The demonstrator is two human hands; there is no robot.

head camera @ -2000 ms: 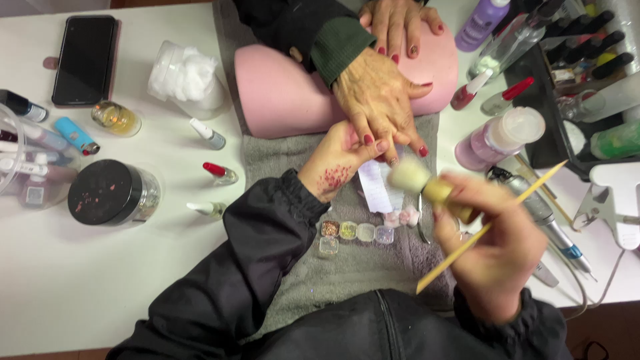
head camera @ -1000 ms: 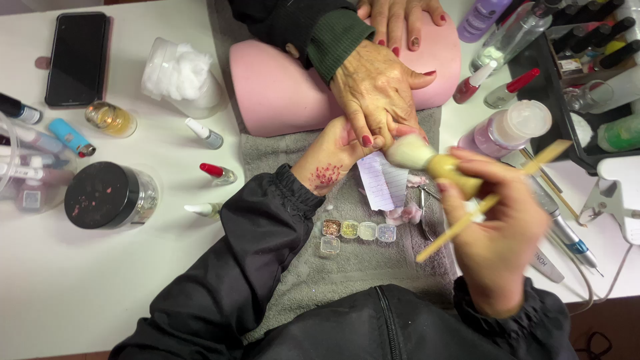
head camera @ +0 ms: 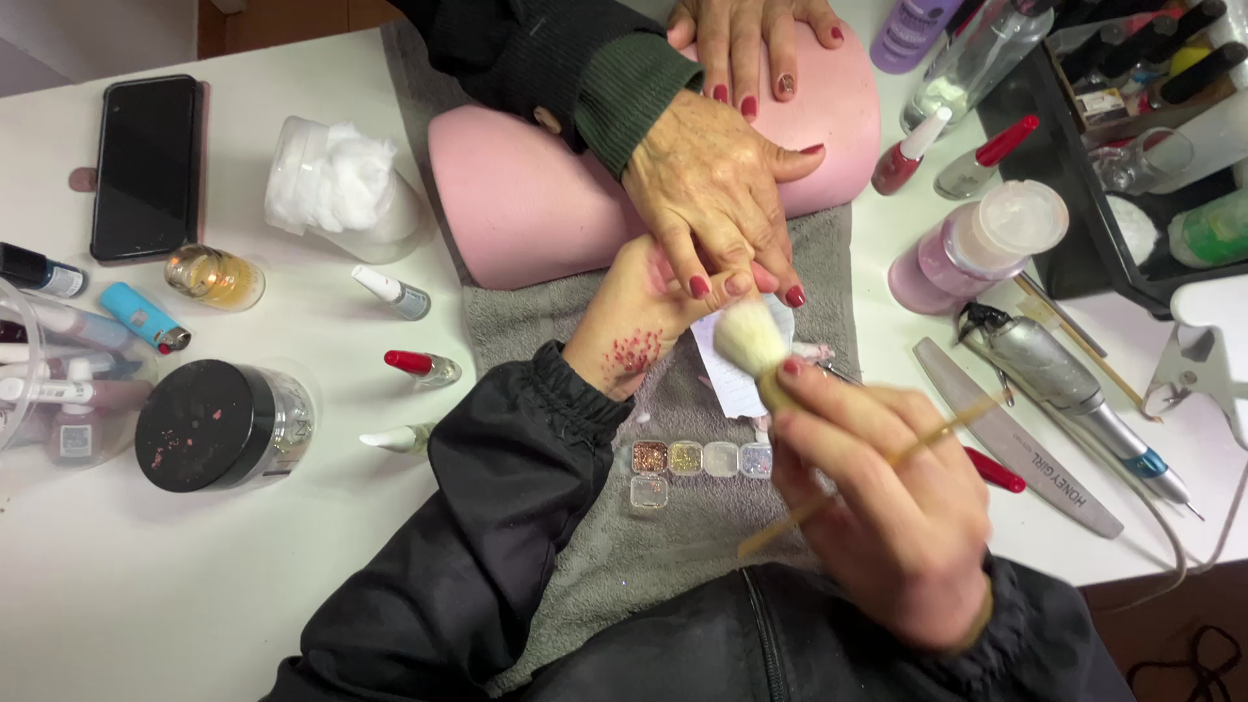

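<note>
My left hand [head camera: 639,312], with red specks on the back near the wrist, holds a finger of another person's hand [head camera: 717,180], whose nails are painted red. In my right hand [head camera: 892,497] are a soft white-bristled brush [head camera: 751,338] and a thin wooden stick [head camera: 946,429] that crosses the fingers. The blurred bristles are at the held fingertip. Below the hands, a slip of paper [head camera: 723,375] and small pots of glitter [head camera: 685,458] lie on the grey towel [head camera: 604,585]. The other person's second hand [head camera: 756,44] rests on the pink cushion [head camera: 526,195].
On the left are a phone [head camera: 146,166], a cotton container [head camera: 336,195], a black-lidded jar [head camera: 205,426], a lighter [head camera: 144,317] and polish bottles. To the right stand a pink liquid bottle [head camera: 960,249], a nail file [head camera: 1019,439], an electric nail drill [head camera: 1072,395] and a black tray [head camera: 1053,185] of bottles.
The brush in my right hand has shifted slightly around the other person's fingertips. Their held hand has its fingers a little differently placed; my left hand stays on it.
</note>
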